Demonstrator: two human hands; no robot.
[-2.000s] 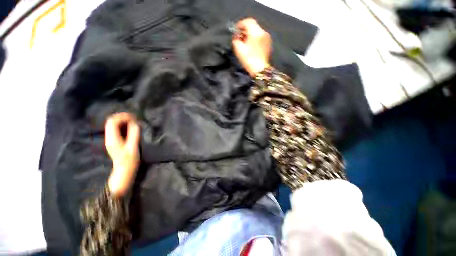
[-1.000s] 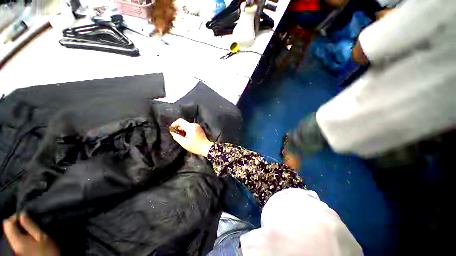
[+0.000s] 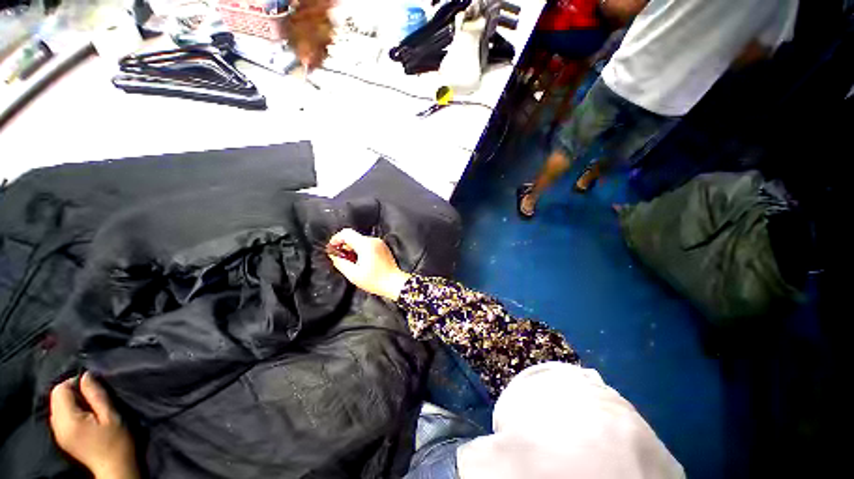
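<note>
A dark jacket (image 3: 187, 206) lies on the white table, its matt cloth at the back and shiny crinkled lining (image 3: 281, 393) toward me. My right hand (image 3: 367, 265) rests over the jacket's right part, closed around small red snips (image 3: 345, 252), mostly hidden in the palm. My left hand (image 3: 92, 421) is at the lower left, thumb and finger on a fold of the dark cloth.
Black hangers (image 3: 192, 75) lie on the white table (image 3: 309, 112), with a pink basket (image 3: 251, 19), a brown feathery thing (image 3: 309, 36) and more black hangers (image 3: 429, 39) behind. A person (image 3: 679, 56) stands on the blue floor. A green sack (image 3: 712, 239) lies at right.
My left hand has moved slightly right and up with the cloth. My right hand has barely moved. The person at right has moved away, and the green sack has come into view.
</note>
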